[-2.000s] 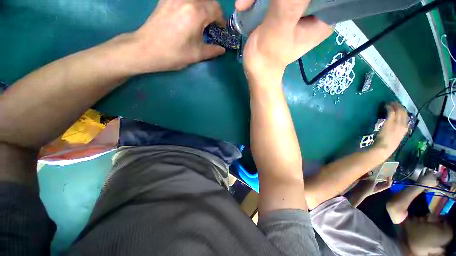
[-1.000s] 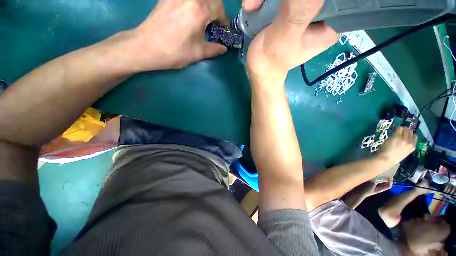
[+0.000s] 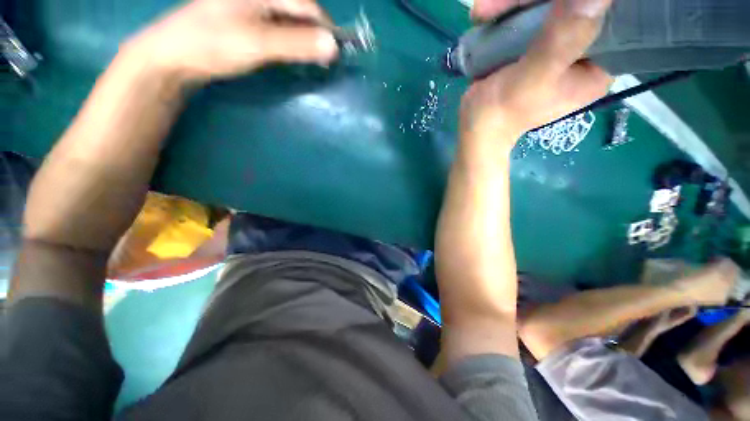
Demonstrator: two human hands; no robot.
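Observation:
My left hand [image 3: 238, 37] is at the upper left, blurred, with its fingertips on a small silvery circuit board assembly [image 3: 355, 39] that sticks out to the right. My right hand [image 3: 534, 86] is at the top right, wrapped around the grey body of a corded power tool [image 3: 674, 33]. The tool's narrow dark nose [image 3: 454, 59] points left, apart from the board. Tiny pale specks [image 3: 428, 107] lie on the green bench [image 3: 329, 164] between my hands.
White open loops [image 3: 567, 133] are heaped beyond my right wrist, with a board [image 3: 619, 127] beside them. Dark boards and square frames [image 3: 641, 232] lie farther right. A neighbour's forearm [image 3: 608, 308] is at the lower right. Another board [image 3: 15, 51] lies at the far left.
My left hand has moved left with the board, away from the tool. My right hand and the tool have shifted right. Specks between them now show. The neighbour's hand has moved away from the boards.

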